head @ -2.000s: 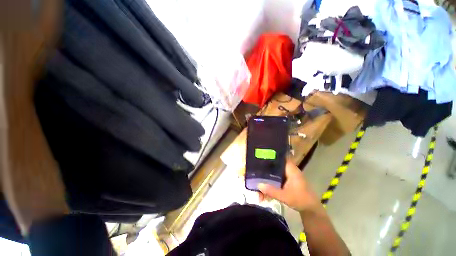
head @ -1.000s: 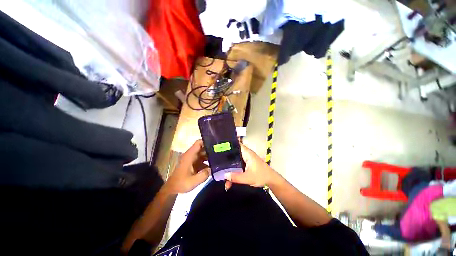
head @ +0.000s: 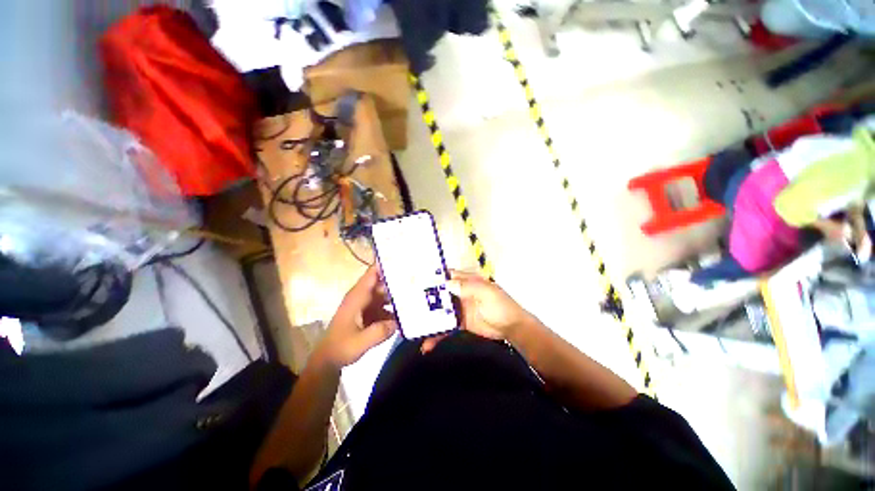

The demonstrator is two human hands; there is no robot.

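A smartphone (head: pixel 414 273) with a dark edge and a white screen is upright in front of my body. A small dark block shows low on its screen. My left hand (head: pixel 360 321) is at its left edge, with the fingers partly behind it. My right hand (head: pixel 484 307) holds its lower right side, with the thumb near the screen's edge. Dark garments (head: pixel 106 412) lie at the lower left, touched by neither hand.
A cardboard box (head: pixel 297 264) with tangled cables (head: pixel 312 187) stands ahead. A red bag (head: pixel 173 101) is at the upper left. Yellow-black tape (head: pixel 446 163) marks the floor. A red stool (head: pixel 672 197) and a person in pink and yellow-green (head: pixel 768 216) are at the right.
The phone screen has turned from dark with a green block to white. My left hand came to the phone's left side. The view has swung right, bringing in the stool and the person.
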